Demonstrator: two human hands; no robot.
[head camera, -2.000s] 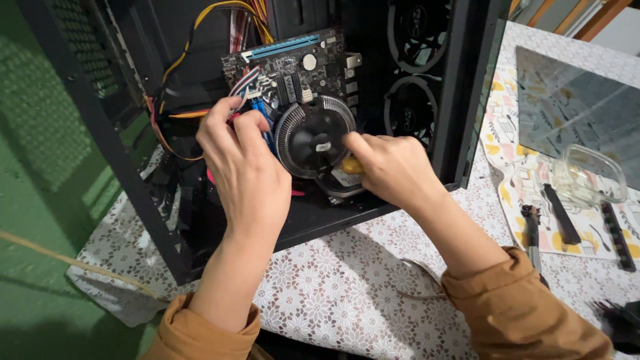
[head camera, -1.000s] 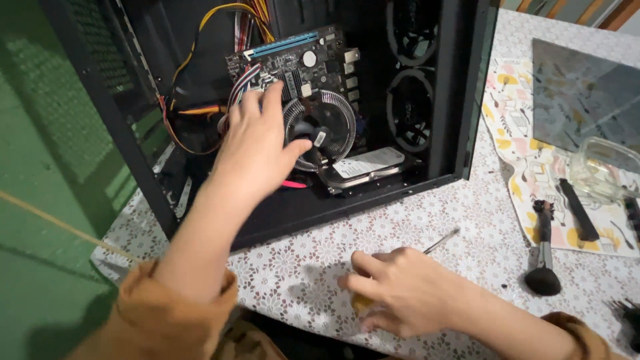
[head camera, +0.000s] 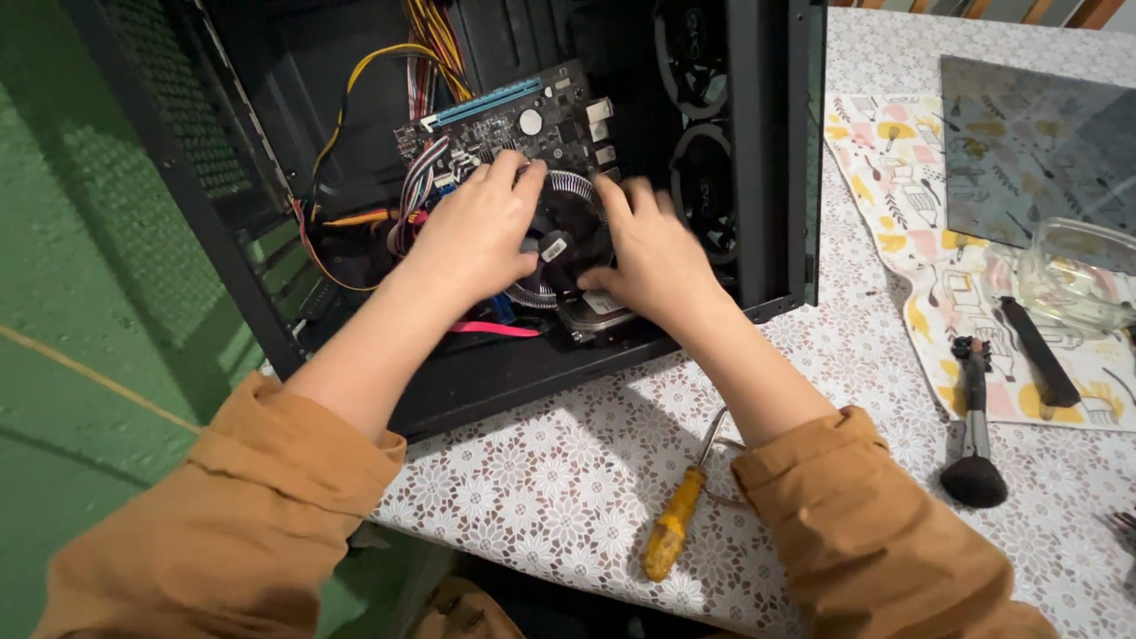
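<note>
A round CPU cooler with a black fan (head camera: 568, 222) sits on a motherboard (head camera: 531, 122) inside a black computer case (head camera: 497, 397). My left hand (head camera: 484, 222) lies over the cooler's left side, fingertips near its upper rim. On the cooler's right side is my right hand (head camera: 652, 244), its fingers spread and slightly blurred; whether they press on the rim is unclear. Below the cooler, partly hidden by that hand, is a hard drive (head camera: 599, 311). A screwdriver with a yellow handle (head camera: 674, 524) rests on the lace-patterned tablecloth in front of the case.
Yellow and black cables (head camera: 377, 55) run at the case's upper left, and a pink cable (head camera: 495, 328) lies near its lower edge. Two case fans (head camera: 706, 191) are at right. A brush (head camera: 974, 479), a black strip (head camera: 1038, 351), a clear container (head camera: 1074, 275) and a tinted panel (head camera: 1038, 151) lie further right.
My right hand has let go of the yellow screwdriver on the table and moved up to the cooler's right side. My left hand stays by the cooler's left side.
</note>
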